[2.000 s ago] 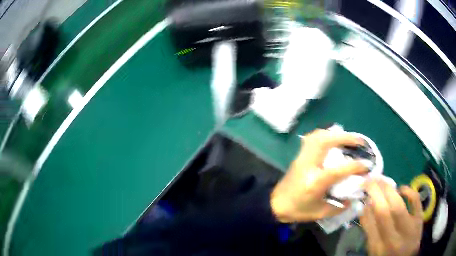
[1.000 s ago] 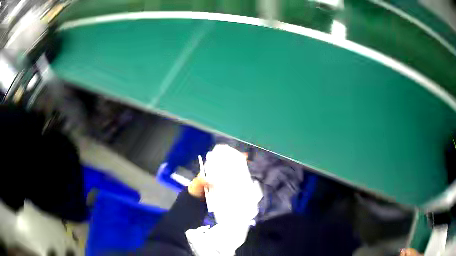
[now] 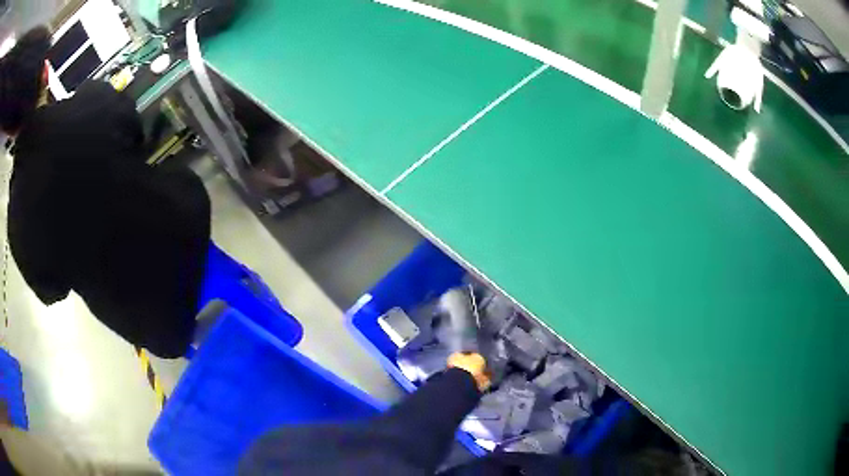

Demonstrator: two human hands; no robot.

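Observation:
A blue bin point(image 3: 372, 325) below the green bench's edge holds many grey and white cameras or parts point(image 3: 503, 404) in a jumble. My left hand point(image 3: 472, 369) is over this bin, its fingers closed at the lower end of a blurred pale camera point(image 3: 457, 319). The camera lies among or just above the other pieces; its contact with them cannot be told. My right hand is not in view.
The green benchtop point(image 3: 559, 214) runs from upper left to lower right. A white dome camera point(image 3: 737, 84) is on the conveyor behind it. Another blue bin point(image 3: 251, 400) stands at the lower left. A person in black point(image 3: 107, 204) is at the left.
The view has swung from the black printer and tape to the bins. My left hand and the white camera have moved into the blue bin. My right hand's fingertips have left the picture.

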